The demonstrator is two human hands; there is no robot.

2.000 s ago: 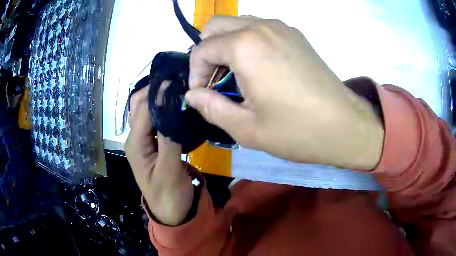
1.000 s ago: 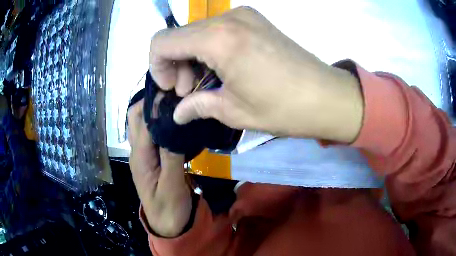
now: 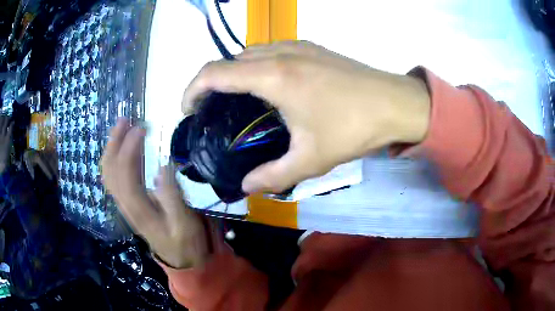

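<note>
A black camera housing (image 3: 210,149) is held over the white foam sheet, left of the orange tape. Thin yellow, purple and blue internal wires (image 3: 252,137) run across its dark inside. My right hand (image 3: 304,103) grips the housing from above and the right, thumb at its lower edge; the palm hides its right part. My left hand (image 3: 155,194) is off the housing, to its lower left, fingers apart, blurred and empty. A black cable (image 3: 220,37) lies above the housing.
A plastic-wrapped tray of small shiny parts (image 3: 79,121) stands at the left. Orange tape (image 3: 272,212) crosses the white foam sheet (image 3: 395,36). Another person's hand (image 3: 41,164) and dark sleeve show at the far left. Clear round items lie at the lower left.
My left hand has let go of the housing and moved left. My right hand has gone from pinching inside the housing to gripping it around the side. The wires show more.
</note>
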